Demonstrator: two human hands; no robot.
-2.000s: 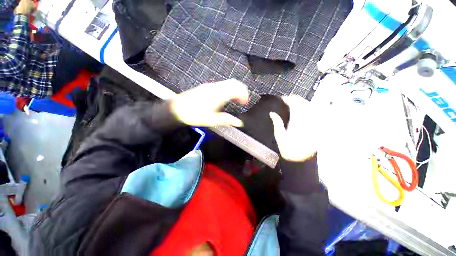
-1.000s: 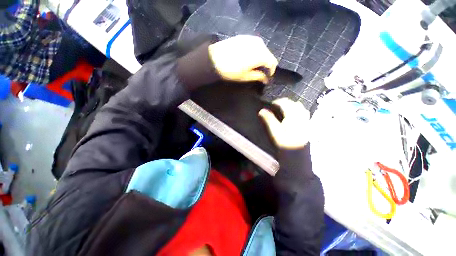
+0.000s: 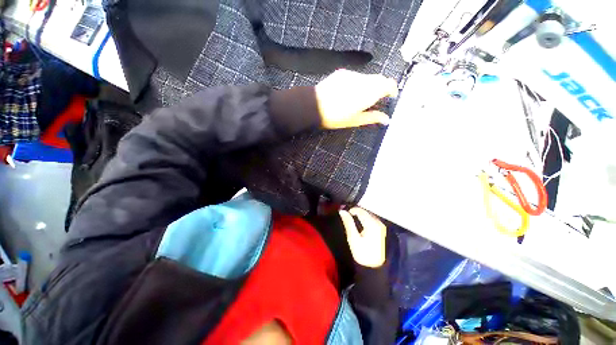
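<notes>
The checked dark garment piece [image 3: 331,158] lies on the white machine table and hangs over its front edge. A dark, narrow strip runs down its right edge. My left hand [image 3: 354,100] lies on the cloth at this edge, left of the needle area, thumb and fingers bent; whether it pinches the cloth is unclear. My right hand [image 3: 366,237] is below the table's front edge, thumb and fingertips closed at the lower end of the dark edge strip. Plain black fabric [image 3: 169,34] lies at the upper left. The presser foot area [image 3: 442,57] is right of the cloth.
The white sewing machine [image 3: 567,60] stands at upper right. Scissors with red and yellow handles [image 3: 517,195] lie on the table at right, with loose pale threads above them. A black heap [image 3: 98,138] hangs at left. A cluttered blue bin [image 3: 432,303] is below the table.
The cloth has been opened out towards me and now covers the ruler strip. My left hand has moved right, towards the machine. My right hand has dropped below the table edge.
</notes>
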